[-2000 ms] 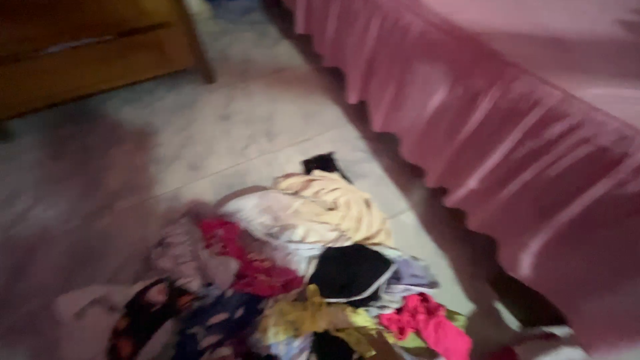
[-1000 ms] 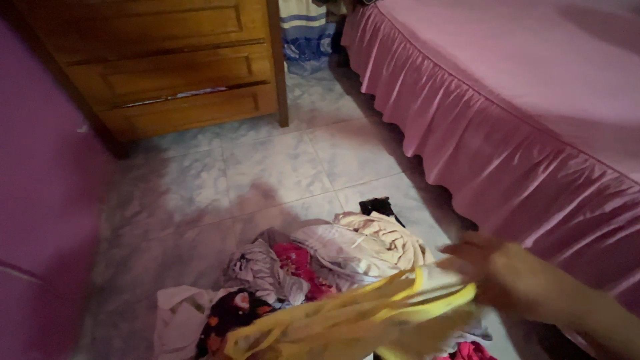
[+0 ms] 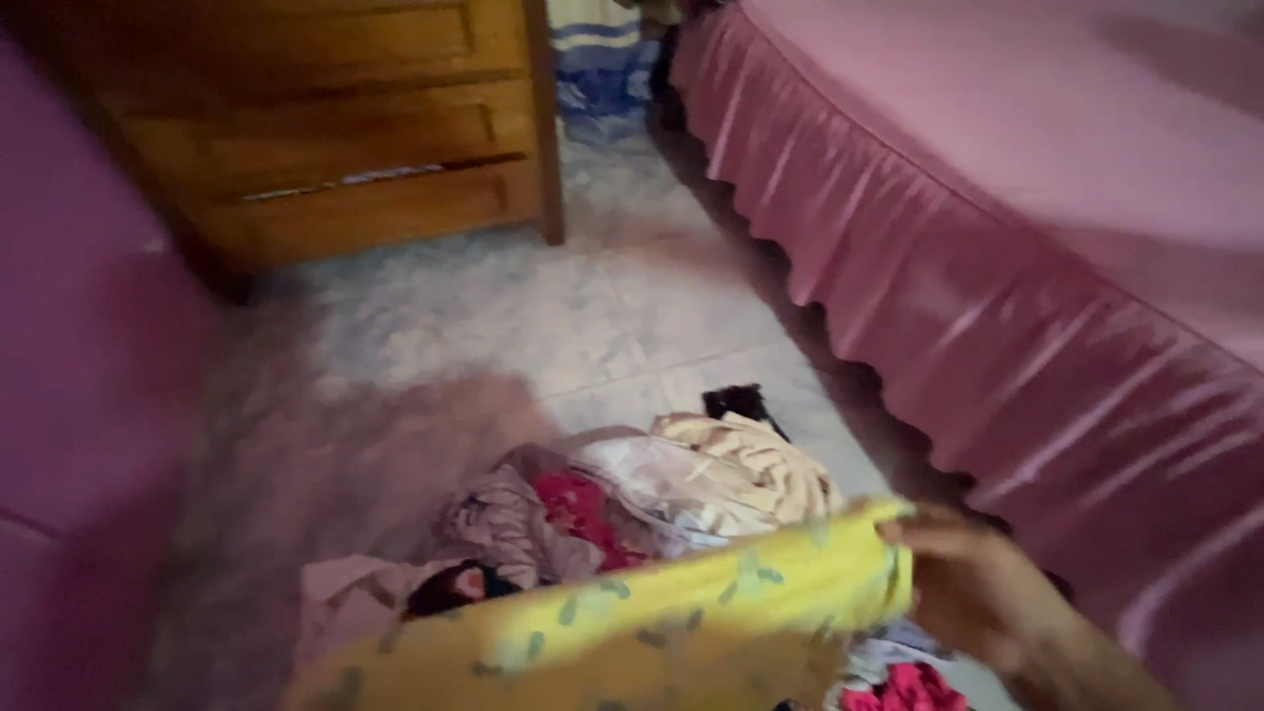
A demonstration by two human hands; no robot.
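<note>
My right hand (image 3: 973,583), at the lower right, grips the end of a yellow printed cloth (image 3: 691,602) with dark marks. The cloth stretches across the bottom of the view, above a pile of clothes on the floor. My left hand is not in view. Beyond the cloth lie a cream garment (image 3: 760,459), a white one (image 3: 642,474), a grey-mauve one (image 3: 504,518) and a dark red one (image 3: 583,509). A bright pink cloth (image 3: 908,688) shows below my right hand. The lower part of the pile is hidden by the yellow cloth.
A wooden chest of drawers (image 3: 385,222) stands at the upper left beside a purple wall (image 3: 79,346). A bed with a pink ruffled skirt (image 3: 889,286) runs along the right. Tiled floor (image 3: 474,316) lies between them. A small black item (image 3: 739,402) is by the pile.
Two seconds ago neither hand was in view. One second ago my right hand held yellow cloth in loose folds; now the cloth is spread wider. The view has tilted up since the first frame.
</note>
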